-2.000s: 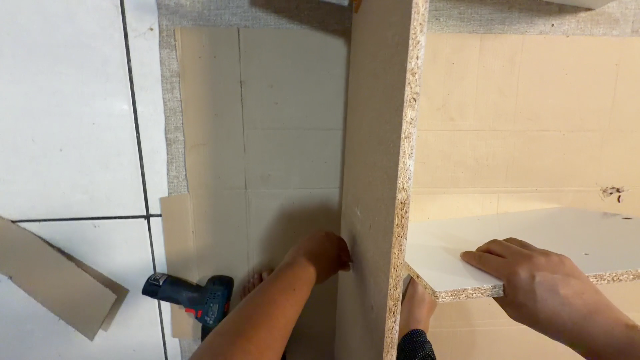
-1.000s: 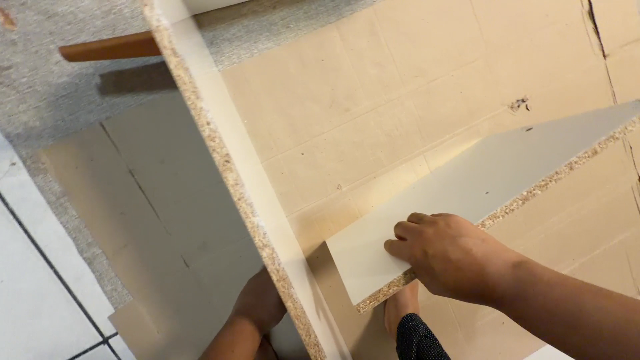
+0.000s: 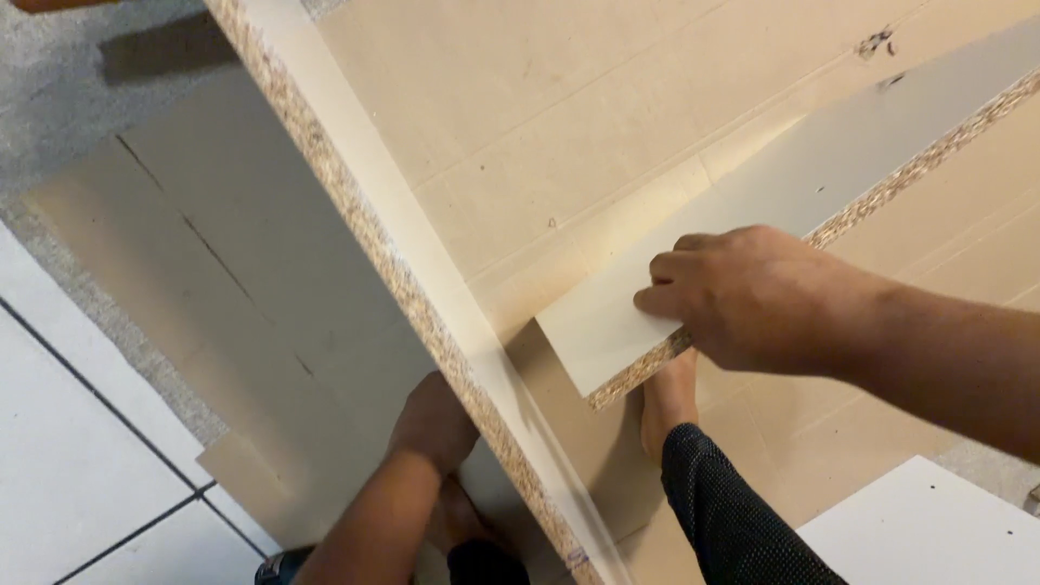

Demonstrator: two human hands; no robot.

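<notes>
A long white particleboard panel [image 3: 406, 284] stands on edge, running diagonally from the top left to the bottom centre, its raw chip edge facing up. Behind its left face is my left hand [image 3: 435, 422], the fingers hidden by the board. My right hand [image 3: 747, 296] grips the raw edge of a second white particleboard panel [image 3: 601, 341], fingers on its white face, thumb side out of sight. A gap separates that panel's near end from the standing one. Small dark holes show in the second panel.
Flattened cardboard [image 3: 634, 106] covers the floor on both sides. White floor tiles [image 3: 81, 455] lie at the left. Part of a dark tool [image 3: 280, 565] shows at the bottom left. Another white panel [image 3: 926, 528] lies at the bottom right. My bare feet are on either side of the standing panel.
The second panel's end, against the standing panel two seconds ago, has come away from it, with my right hand still on it. The view has turned and shifted.
</notes>
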